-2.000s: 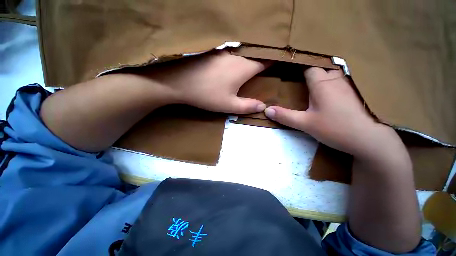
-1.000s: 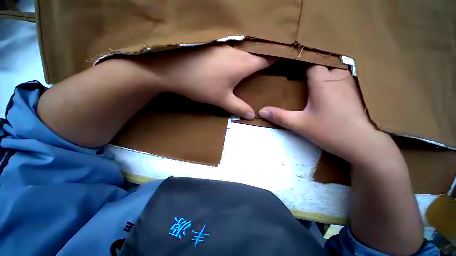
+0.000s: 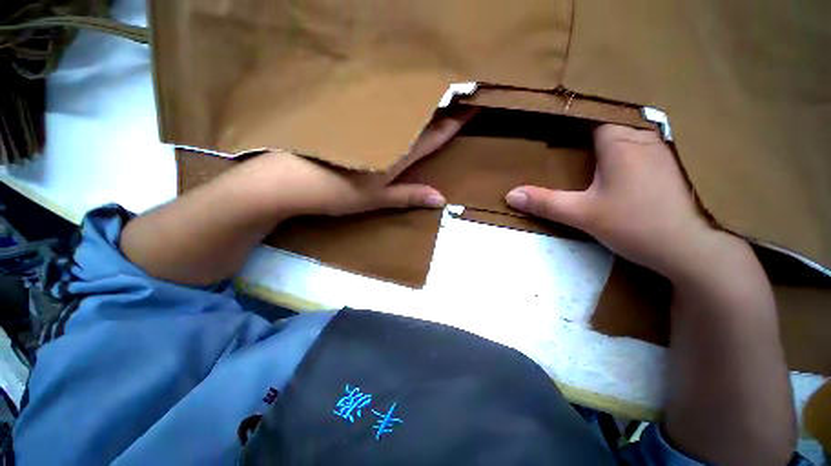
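Note:
A brown bag body [image 3: 364, 64] lies across the table with its two layers parted at the near edge. The lower layer [image 3: 364, 244] has a square notch showing white table. White tabs [image 3: 656, 116] sit at the upper layer's notch corners; another [image 3: 453, 210] is at the lower notch corner. My left hand [image 3: 351, 187] is in the gap, its thumb by that tab, its fingers mostly hidden under the upper layer. My right hand [image 3: 629, 187] is in the gap at the right, thumb on the lower layer, fingertips hidden. Neither hand visibly pinches anything.
The white table [image 3: 100, 109] has a pale yellow near edge. Bundled brown straps [image 3: 32, 45] lie at the far left. A round amber-brown thing [image 3: 817, 411] is cut off at the lower right. My dark apron [image 3: 410, 382] is against the table edge.
My left thumb has moved away from my right thumb. The upper layer's left part now hangs over my left hand and wrist. The view has shifted, showing more at the left.

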